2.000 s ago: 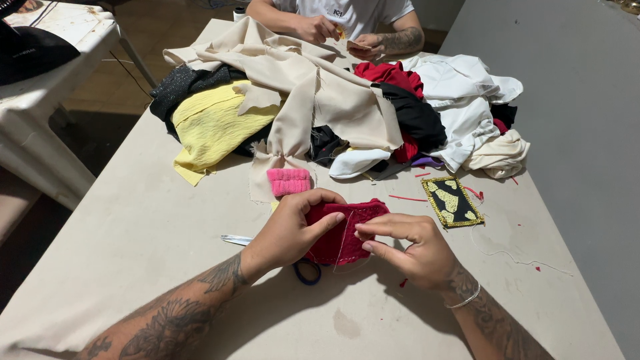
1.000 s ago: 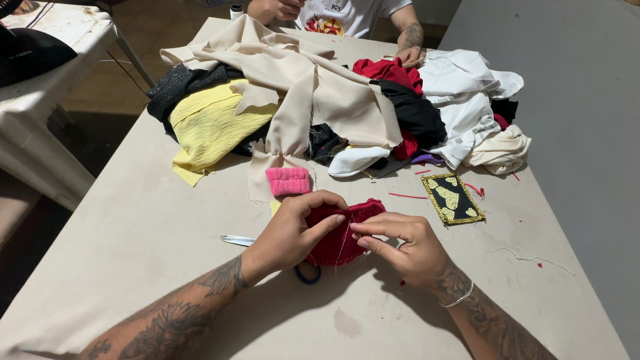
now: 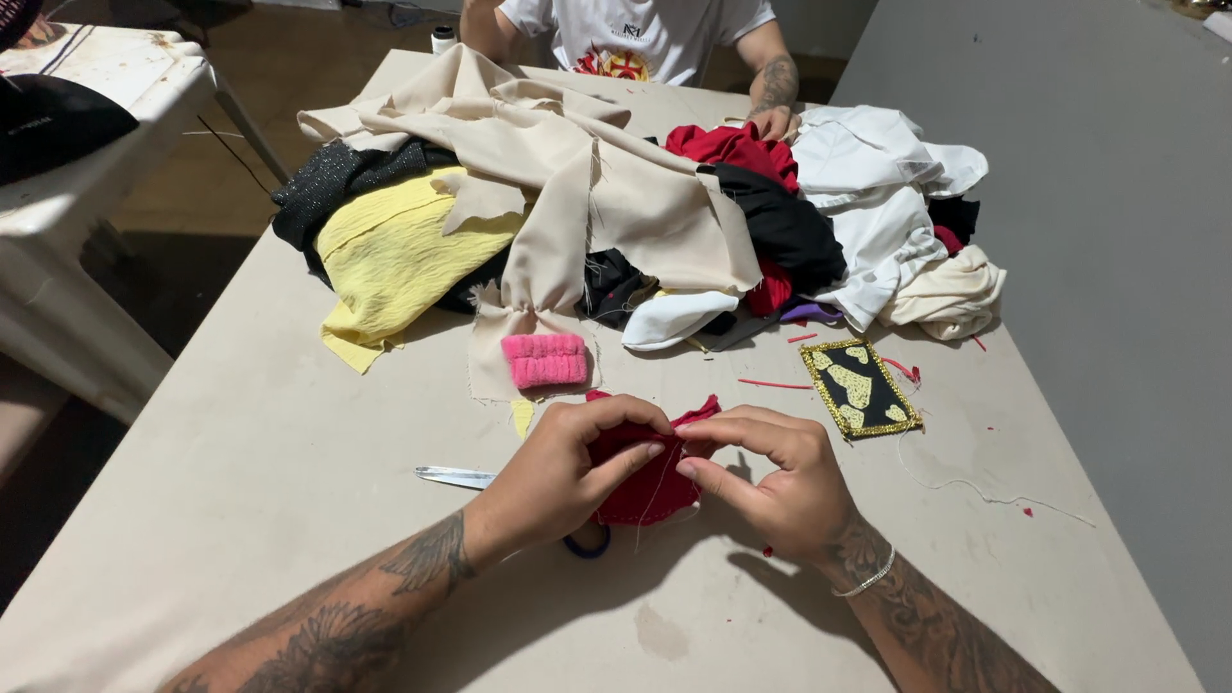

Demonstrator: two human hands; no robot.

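My left hand (image 3: pixel 577 472) grips a piece of dark red fabric (image 3: pixel 640 481) between thumb and fingers. White stitches run along its lower edge, and a pale thread hangs across it. At the fabric's upper right, my right hand (image 3: pixel 770 472) has its thumb and fingertips close together by the thread; whether a needle is between them cannot be told. Under my left hand lie scissors, with the blades (image 3: pixel 455 476) out to the left and a dark handle loop (image 3: pixel 587 542) below the fabric. A pink ribbed fabric band (image 3: pixel 546 361) lies just beyond.
A heap of beige (image 3: pixel 645 212), yellow (image 3: pixel 404 241), black and white cloth (image 3: pixel 866 183) spans the far table. A black patch with gold trim (image 3: pixel 859 389) lies right, near red scraps and loose white thread (image 3: pixel 991 498). Across the table, a person's hand (image 3: pixel 775 123) touches the heap. An iron (image 3: pixel 58 125) stands left.
The red fabric has turned and folded in my hands, its right part drawn up. The other person's hands, together two seconds ago, have moved apart, one now at the cloth heap.
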